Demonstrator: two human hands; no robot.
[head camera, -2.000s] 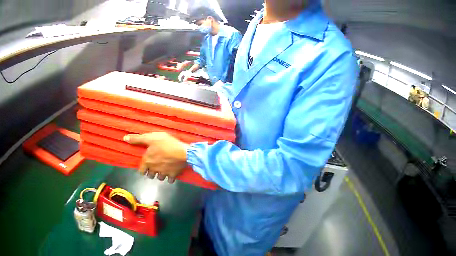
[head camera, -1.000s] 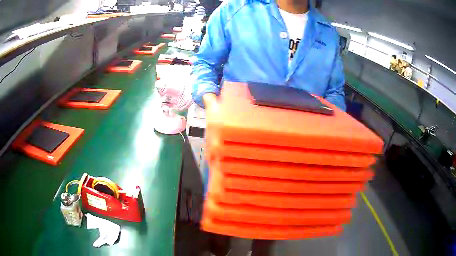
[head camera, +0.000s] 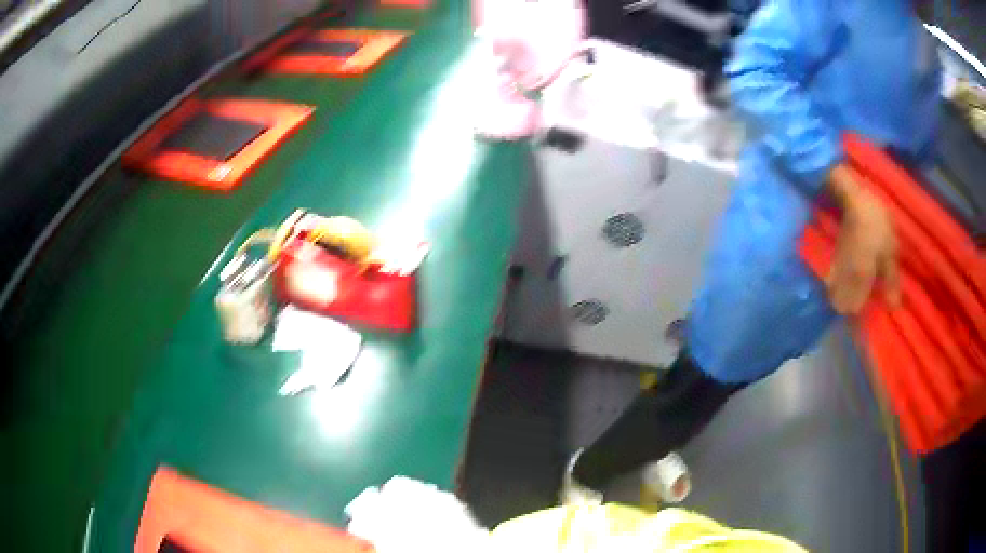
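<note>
A white-gloved hand, which looks like my right hand (head camera: 420, 521), is blurred and cut off at the bottom edge, with a yellow sleeve to its right. It is beside the right end of an orange-red foam pad (head camera: 232, 515); I cannot tell whether it grips the pad. A dark corner of a tablet (head camera: 182, 545) shows on that pad, cut off by the bottom edge. My left hand is not in view.
The bench (head camera: 422, 400) holds a red tape dispenser (head camera: 346, 283), pale bottle (head camera: 245, 308), white cloth (head camera: 316, 348) and tablets on pads (head camera: 222, 137). A person in blue (head camera: 762, 270) holds stacked pads (head camera: 919, 302) at right, beside a white cabinet (head camera: 622, 270).
The view has tilted down. The person in blue has turned and moved right with the pad stack, now tilted. My gloved hand, yellow sleeve and a near pad have come into view at the bottom.
</note>
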